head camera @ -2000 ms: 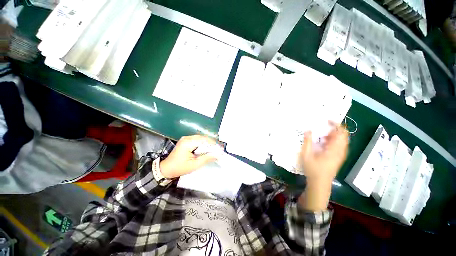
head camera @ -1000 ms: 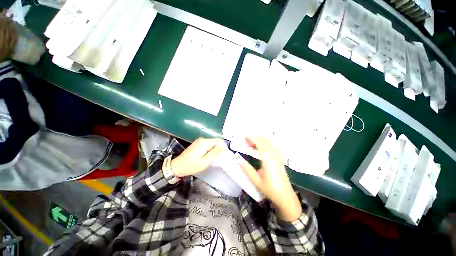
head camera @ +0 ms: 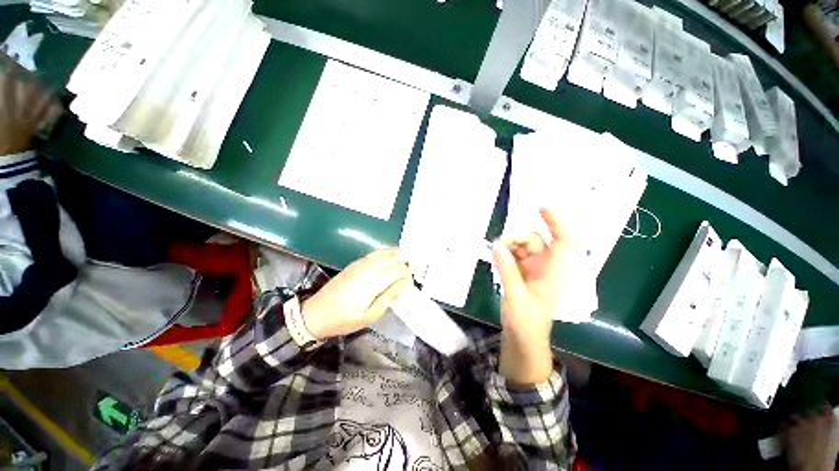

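A stack of flat white cartons (head camera: 453,198) lies directly in front of me at the table edge. A looser fanned white carton stack (head camera: 566,184) lies right of it, with a narrow green gap between them. My left hand (head camera: 357,290) is shut on a bent white label sheet (head camera: 429,322) that hangs low near my lap. My right hand (head camera: 532,267) is raised over the gap and the right stack's near part. A tiny pale piece, apparently a label (head camera: 491,250), shows at its fingertips.
A printed white sheet pile (head camera: 357,138) lies left of the cartons. Thick carton piles (head camera: 170,83) stand far left. A rubber band (head camera: 643,223) and made-up boxes (head camera: 727,308) are at right. More boxes (head camera: 658,69) stand beyond the metal rail (head camera: 368,57). Neighbours' hands show at both sides.
My right hand has moved from the label sheet up and right over the cartons. The left carton stack now stands apart from the right one. A neighbour's hand has appeared at lower right.
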